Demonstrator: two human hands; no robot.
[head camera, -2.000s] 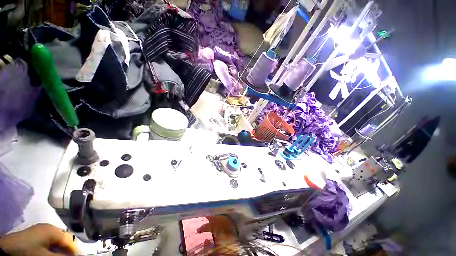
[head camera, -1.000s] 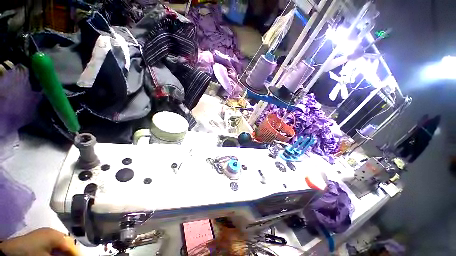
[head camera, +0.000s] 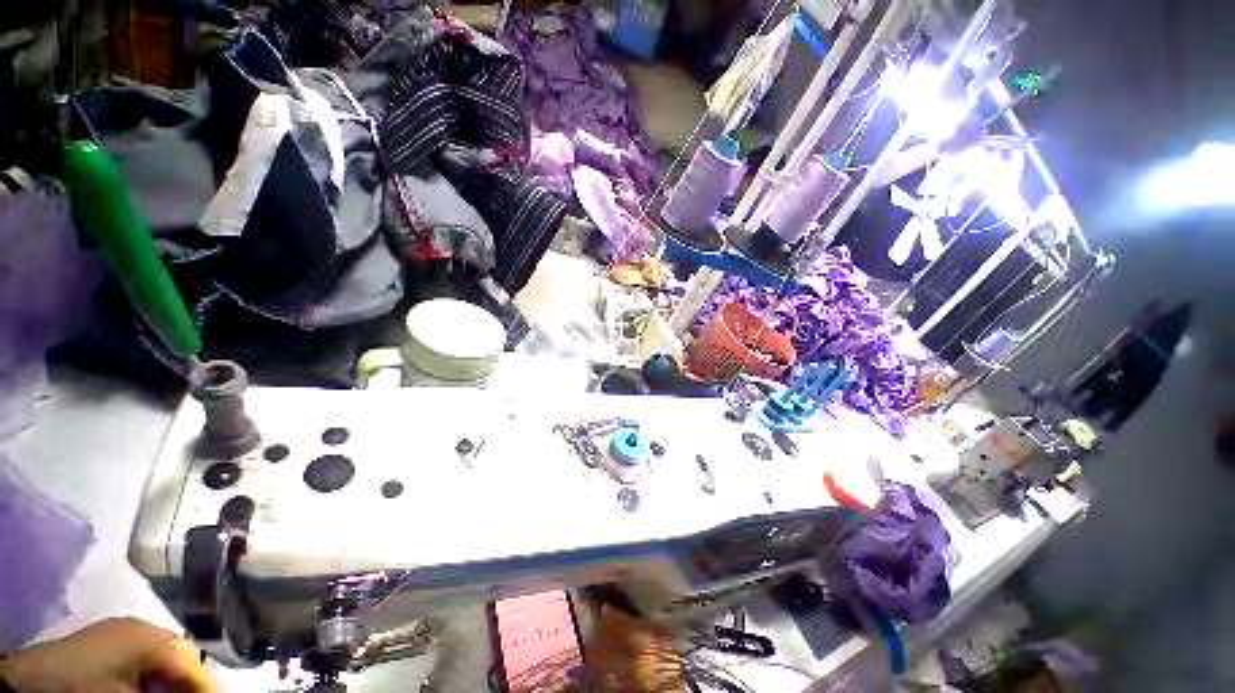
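A white sewing machine head with a blue stripe and black plugs fills the centre. My left hand is at the lower left edge, cut off by the frame, beside the machine's needle end; what its fingers touch is hidden. My right hand seems to be the brown blurred shape under the machine arm, right of the phone; its fingers and any held thing cannot be made out. The phone has a lit pink screen. Thin pale strands lie beside that hand. The workpiece cannot be seen clearly.
A green handle leans at the machine's left end. Sheer purple fabric lies at left. Behind are a pale mug, an orange basket, thread cones and dark garments. A purple bundle sits at the right end.
The brown shape under the arm has moved right, off the phone, whose screen shows more fully. My left hand has barely moved. The view has shifted slightly.
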